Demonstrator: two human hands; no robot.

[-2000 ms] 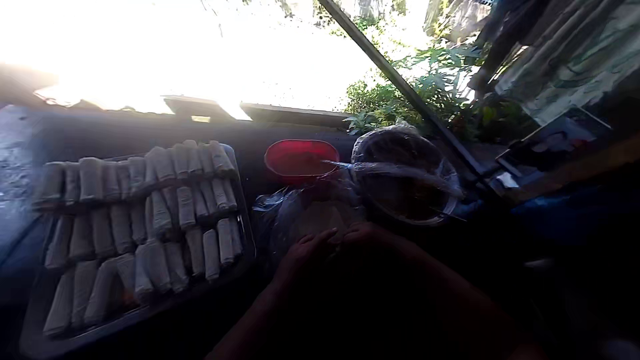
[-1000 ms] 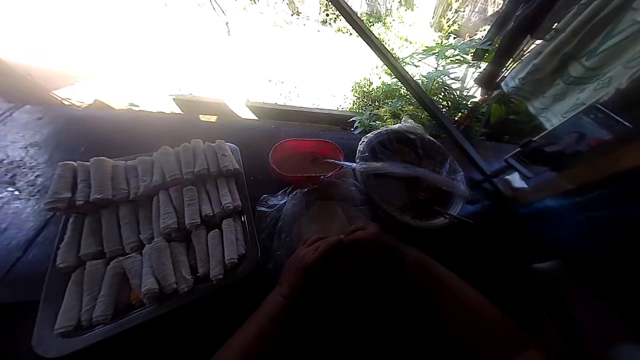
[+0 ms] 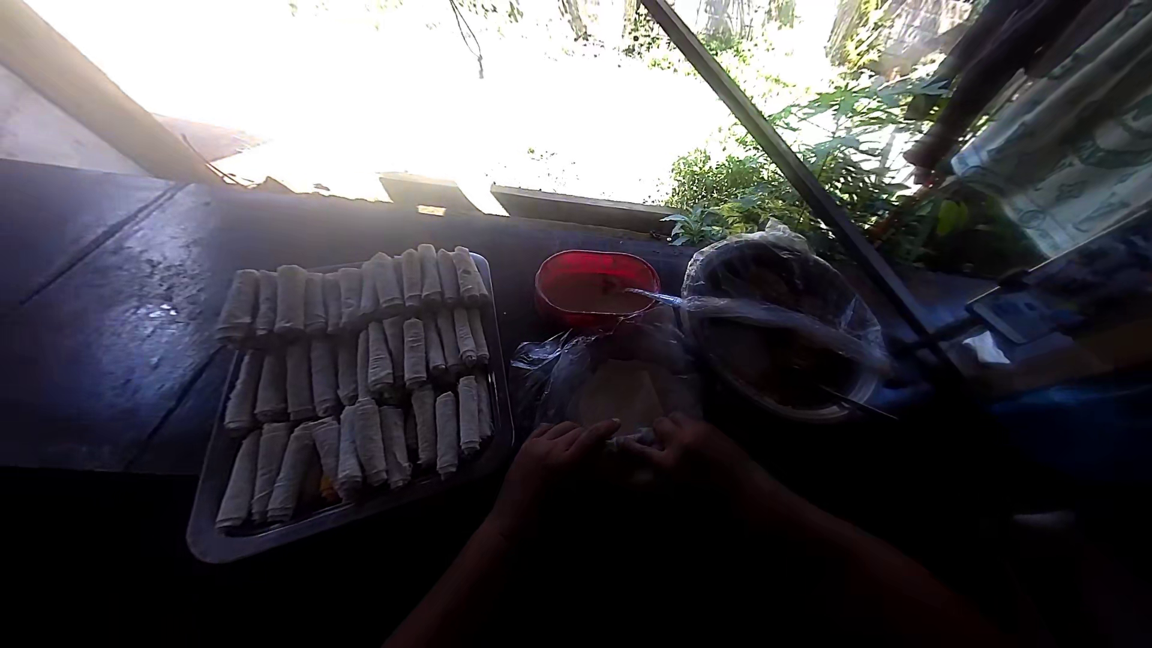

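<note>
My left hand [image 3: 560,452] and my right hand [image 3: 693,447] meet side by side at the near end of a pale, thin wrapper sheet [image 3: 619,393]. The fingers of both pinch the wrapper's near edge, which looks partly rolled; deep shadow hides the detail. Clear plastic [image 3: 543,356] lies under and around the sheet. Just beyond it stands a red oval tub [image 3: 597,281] with pale contents. To the left, a metal tray [image 3: 209,526] holds several rows of pale rolls [image 3: 370,441]. At the right is a round bowl [image 3: 859,396] with dark filling, partly covered by plastic.
A thin utensil handle [image 3: 857,402] sticks out over the bowl's near right rim. The dark tabletop [image 3: 108,270] runs along a bright opening with plants outside. A slanting bar [image 3: 792,171] crosses behind the bowl, and patterned cloth [image 3: 1062,153] hangs at the upper right.
Both hands have drawn slightly toward me along the wrapper, and more of its near edge shows between the fingers. The view has shifted to the left.
</note>
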